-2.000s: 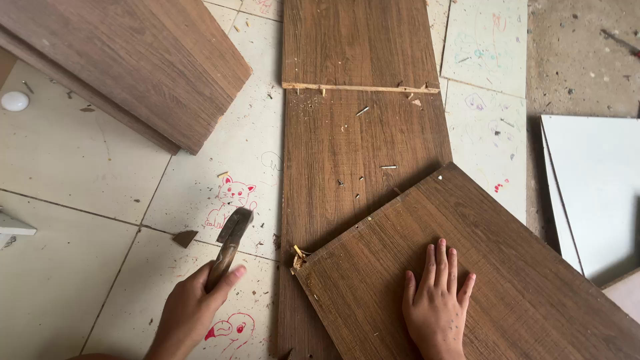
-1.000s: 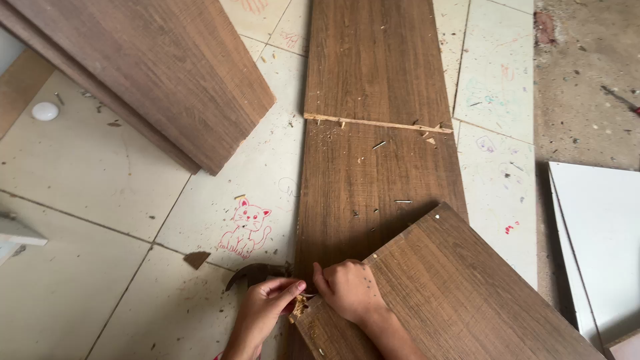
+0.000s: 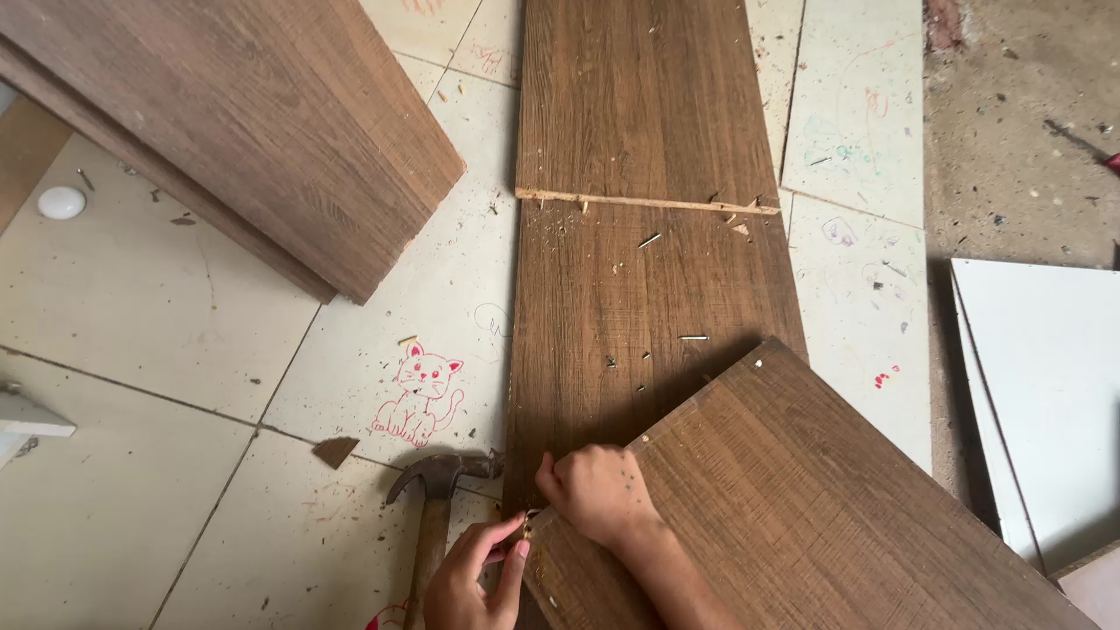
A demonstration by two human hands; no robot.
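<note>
A wood-grain laminate board (image 3: 770, 490) lies tilted across a longer brown board (image 3: 612, 376) on the tiled floor. At its splintered near-left corner my left hand (image 3: 486, 569) pinches a small piece between thumb and fingertips; whether it is a splinter or a fastener cannot be told. My right hand (image 3: 599, 490) is curled over the board's edge just beside that corner, its fingers mostly hidden underneath. The claw hammer (image 3: 436, 490) lies on the tiles left of the boards, out of both hands, its handle partly behind my left hand.
Another brown board (image 3: 306, 131) stands at the upper left. Loose nails (image 3: 649, 240) and wood chips lie on the long board, near a further panel's raw edge (image 3: 647, 200). White panels (image 3: 1050, 385) are at the right. A white round object (image 3: 61, 202) sits on the left tiles.
Two seconds ago my left hand held the hammer; now it lies on the floor and that hand is at the board's corner. My right hand has moved left from the board's face to its edge.
</note>
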